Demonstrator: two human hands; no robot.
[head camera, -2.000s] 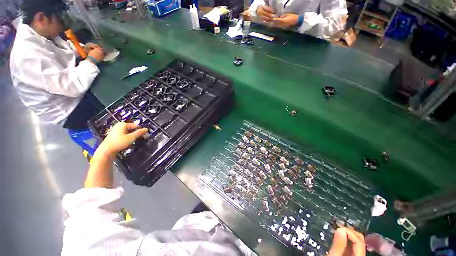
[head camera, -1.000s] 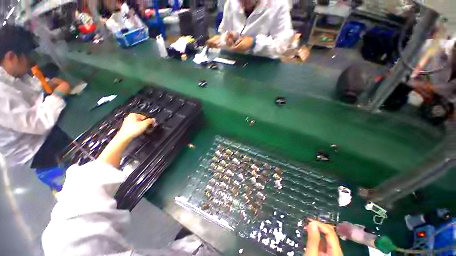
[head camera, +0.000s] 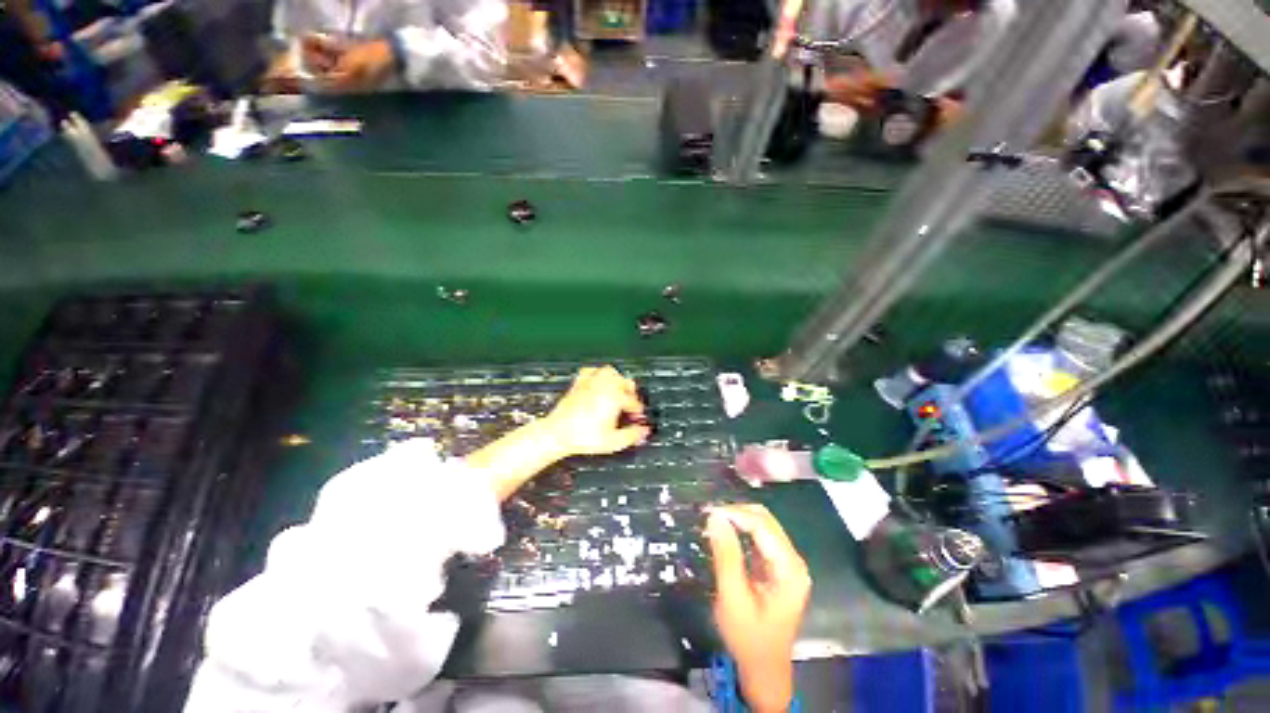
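Observation:
My left hand (head camera: 599, 412) is over the right part of the clear blister tray (head camera: 683, 460), its fingertips closed on a small black unit (head camera: 635, 414). My right hand (head camera: 756, 564) is at the tray's right edge, with thumb and forefinger close together; whether a tiny part is between them cannot be told. The tray holds rows of small metallic parts (head camera: 543, 502), partly hidden by my left arm. Loose white bits (head camera: 627, 550) lie at its near side. The dispensing syringe (head camera: 774, 465), pink with a green cap (head camera: 839, 463), lies right of the tray.
Black trays (head camera: 126, 460) are stacked at left. Black units (head camera: 521, 212) lie spaced along the green belt (head camera: 376, 237). A slanting metal post (head camera: 905, 209) stands at right. A blue box with a red light (head camera: 940, 412) and a dark round holder (head camera: 926, 560) stand at right. People's hands show opposite.
My left hand has moved from the black trays to over the clear tray, with a black unit in its fingertips. The view has swung right, showing more of the blue box and post.

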